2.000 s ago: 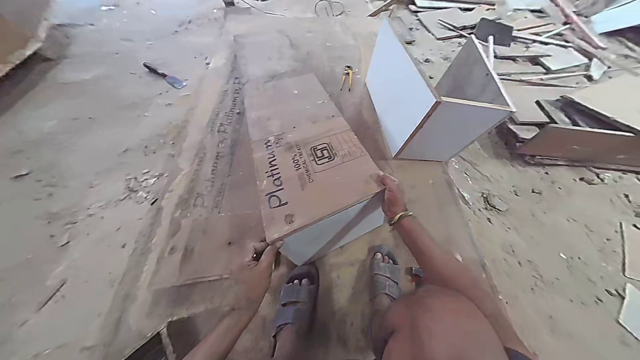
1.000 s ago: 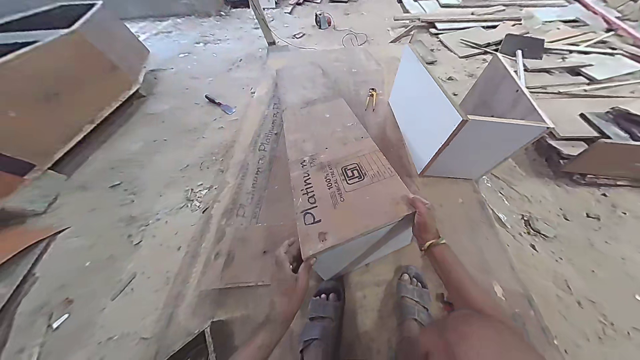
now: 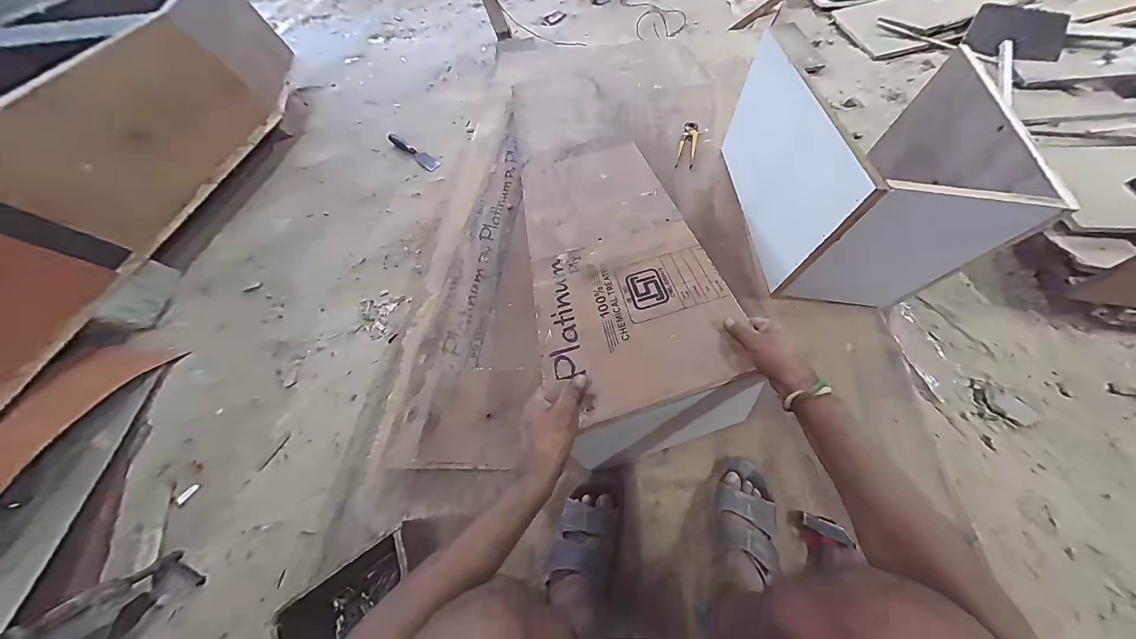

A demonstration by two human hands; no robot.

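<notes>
A plywood box-like assembly (image 3: 630,311) with a printed brown top panel and white inner faces stands before my feet. My left hand (image 3: 557,417) grips its near left corner, thumb on top. My right hand (image 3: 770,351), with bands at the wrist, holds the near right corner, thumb over the edge. The fingers under both edges are partly hidden. Beneath lies a large plywood sheet (image 3: 461,426) with printed writing. Yellow-handled pincers (image 3: 688,145) lie on the sheet beyond the panel.
A white-faced open plywood frame (image 3: 825,222) stands at the right. A scraper (image 3: 414,153) lies on the ground. Left are a large wooden cabinet carcass (image 3: 169,124) and loose boards (image 3: 80,470). Offcuts (image 3: 1083,169) are piled right. A box with small items (image 3: 355,590) sits near my left forearm.
My left hand has come onto the corner, its thumb now over the top panel. The right hand keeps its hold. The view has shifted, showing more of the left side.
</notes>
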